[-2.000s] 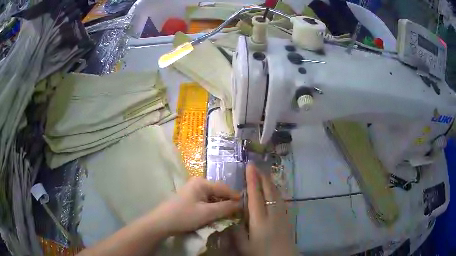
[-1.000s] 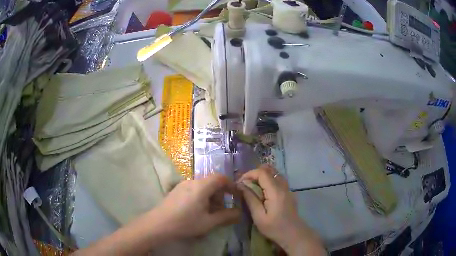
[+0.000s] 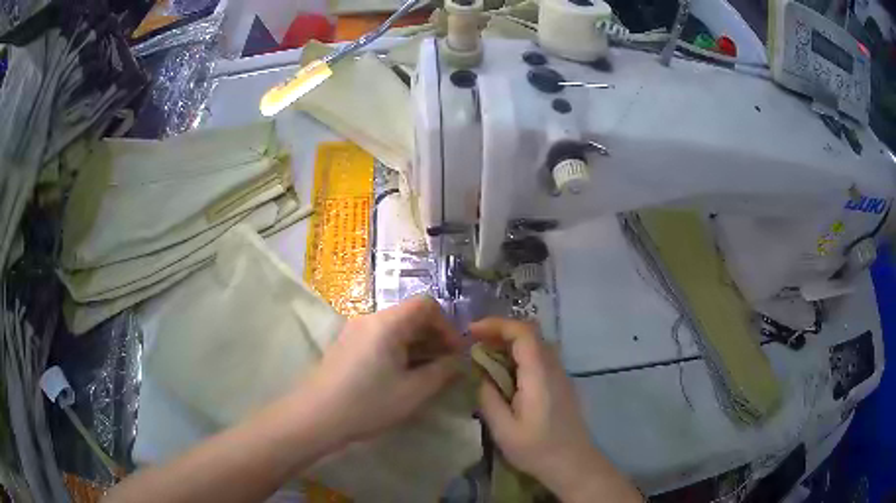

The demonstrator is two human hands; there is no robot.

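My left hand [image 3: 393,363] holds the edge of a pale grey-green panel [image 3: 403,452], which hangs toward the bottom edge. My right hand [image 3: 531,403] pinches a folded olive strip [image 3: 493,369] between thumb and fingers; more olive cloth shows below it. The fingertips of both hands are close together just in front of the presser foot [image 3: 451,275] of the white sewing machine [image 3: 639,138]. The exact meeting of the two cloths is hidden by my fingers. Another pale panel [image 3: 231,334] lies on the table, partly behind my left forearm.
A stack of pale panels [image 3: 167,216] lies at left. An olive strip bundle [image 3: 702,305] lies under the machine arm. Orange-yellow tape [image 3: 340,231] lies left of the needle. A lamp [image 3: 297,88], hanging strips [image 3: 49,128] and a control panel [image 3: 820,59] surround the table.
Compared with two seconds ago, my hands have moved up closer to the presser foot, and my right hand has turned from flat to pinching the olive strip. The view has shifted slightly.
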